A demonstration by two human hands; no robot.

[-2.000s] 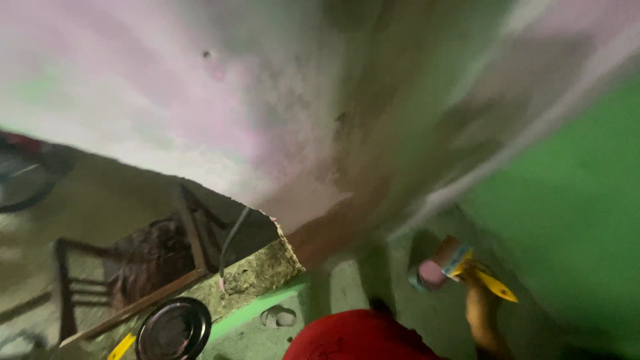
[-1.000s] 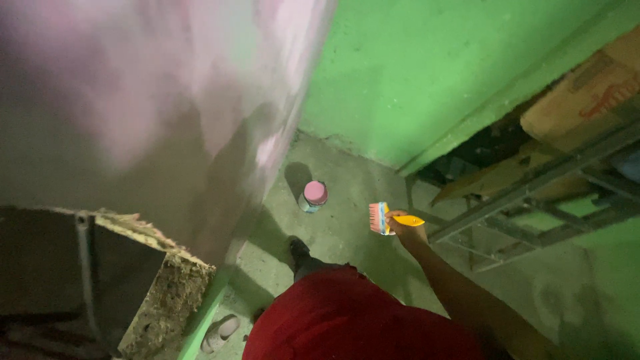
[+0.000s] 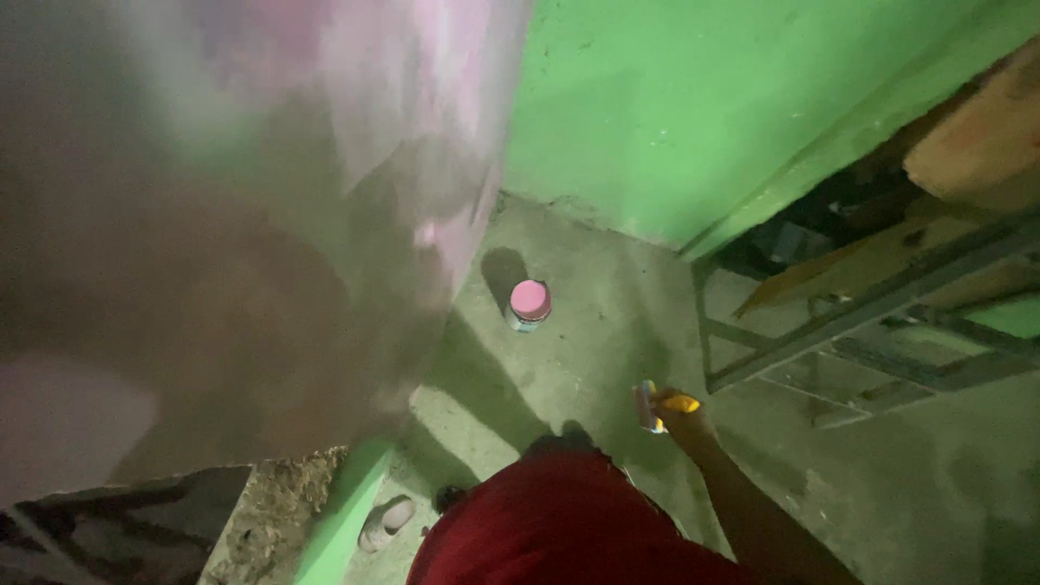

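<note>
My right hand grips the yellow handle of a flat paintbrush, its wide bristles pointing left, low over the floor at right of centre. Up and to the left of the brush, a small paint can filled with pink paint stands on the concrete floor. Beside the can rises a wall patchily coated in pink and white. My left hand is out of view.
A green wall meets the floor beyond the can. At right, a metal frame stands before a stack of boxes or boards. A pale slipper lies at lower left, by a rough-edged ledge.
The view has swung right since two seconds ago, off the chair and round dark lid or pan at lower left. The brush stays in my right hand throughout.
</note>
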